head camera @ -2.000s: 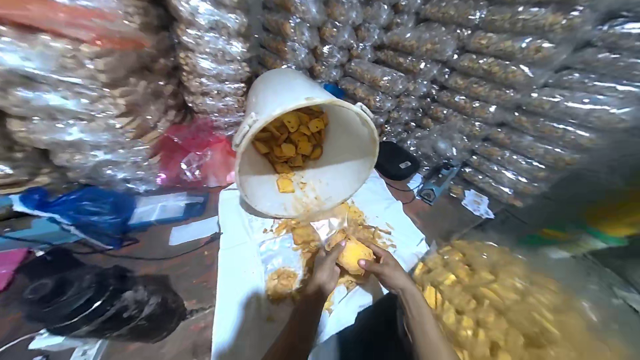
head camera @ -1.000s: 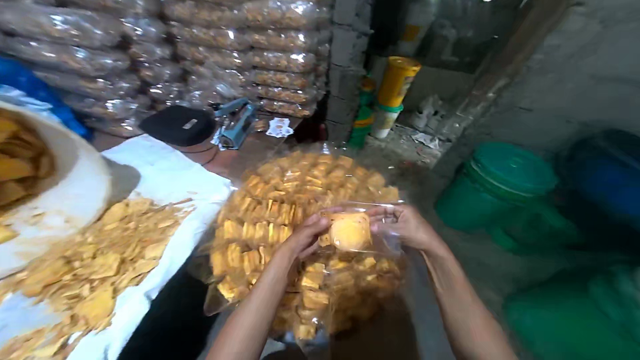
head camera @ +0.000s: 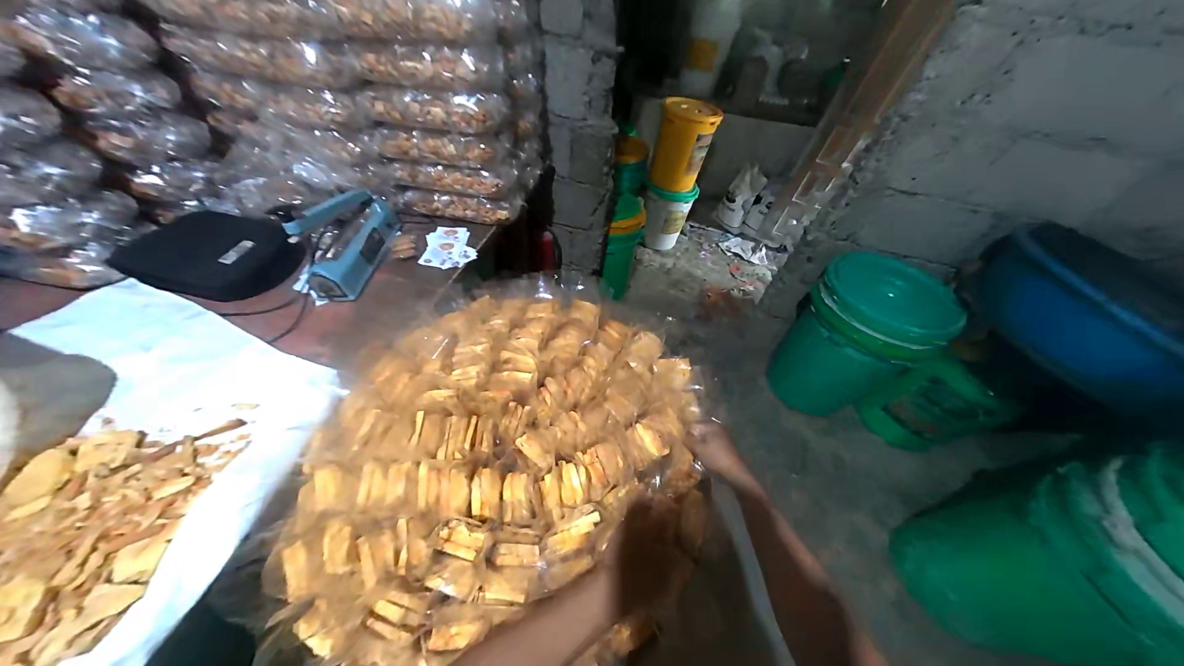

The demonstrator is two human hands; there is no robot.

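Observation:
Many small clear plastic packs of yellow sliced chips point(head camera: 499, 453) are heaped in a broad round pile in the middle of the view. My left hand point(head camera: 652, 532) is over the lower right side of the pile, dark and blurred. At the pile's right edge is my right hand point(head camera: 717, 449), also blurred, close to the packs. Whether either hand holds a pack cannot be made out. Loose yellow chips and broken pieces point(head camera: 102, 527) lie on a white cloth point(head camera: 222, 342) at the left.
A black case point(head camera: 213, 254) and a blue-grey hand-operated bag sealer point(head camera: 351, 250) stand on the table behind the cloth. Bagged snacks point(head camera: 425, 111) are stacked beyond. Green lidded buckets point(head camera: 888, 305), a blue tub point(head camera: 1082, 314) and a yellow bucket point(head camera: 684, 143) stand on the floor.
The view has swung right from the white bucket. My hands, which held a flat pack of yellow slices above the pile one second ago, have moved to the pile's right side.

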